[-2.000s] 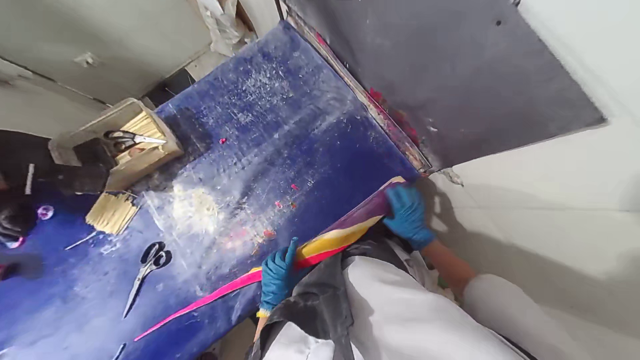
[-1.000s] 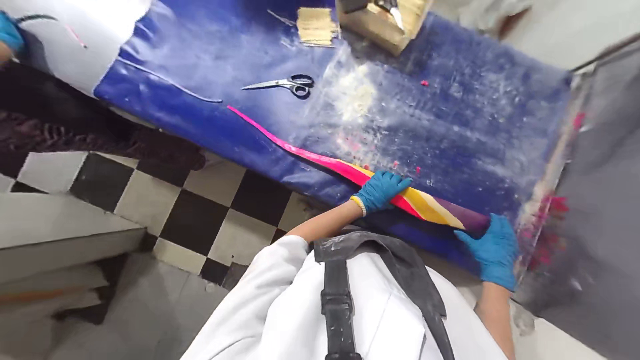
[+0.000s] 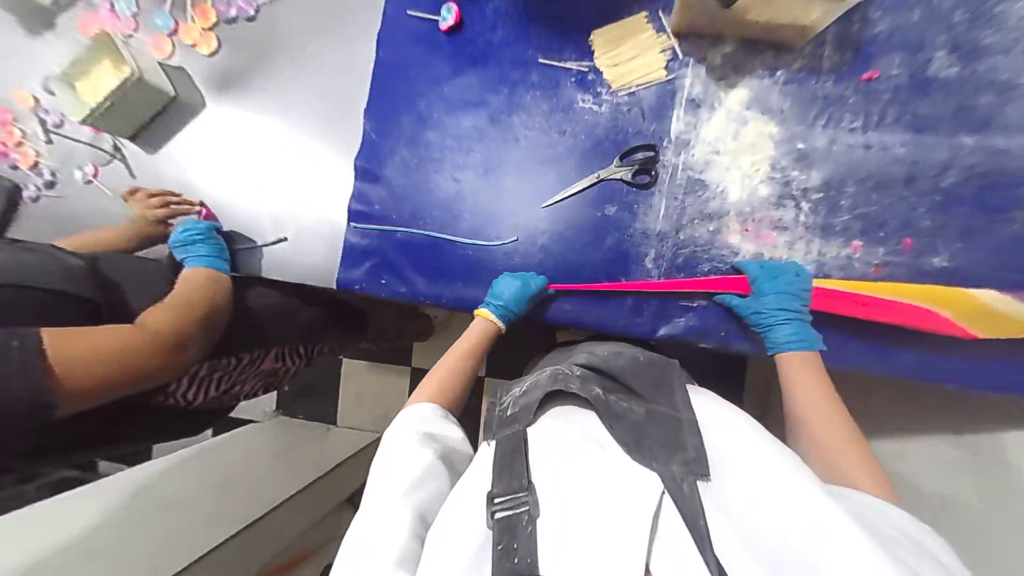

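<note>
A long candy rope (image 3: 896, 308), pink, yellow and white, lies along the near edge of the blue-covered table and tapers to a thin pink strand on the left. My left hand (image 3: 514, 298), in a blue glove, is closed around the thin left tip. Farther right, my gloved right hand (image 3: 774, 304) lies over the rope where it thickens, fingers curled on it. The right end of the rope runs out of view. Beyond my left hand, a thin pale-blue strand (image 3: 436, 234) rests on the table. Scissors with black handles (image 3: 612, 172) lie beyond my hands.
Wooden sticks (image 3: 632, 52) lie in a pile by a box (image 3: 760, 20). White powder (image 3: 740, 144) and pink bits dust the blue table cover (image 3: 480, 120). A lollipop (image 3: 450, 16) is near the far edge. At left, a co-worker's hands (image 3: 198, 240) work beside a grey box (image 3: 116, 88) and several lollipops.
My left hand has moved left along the rope to its thin end. My right hand has left the thick purple part and is now on the pink section. The view has swung left.
</note>
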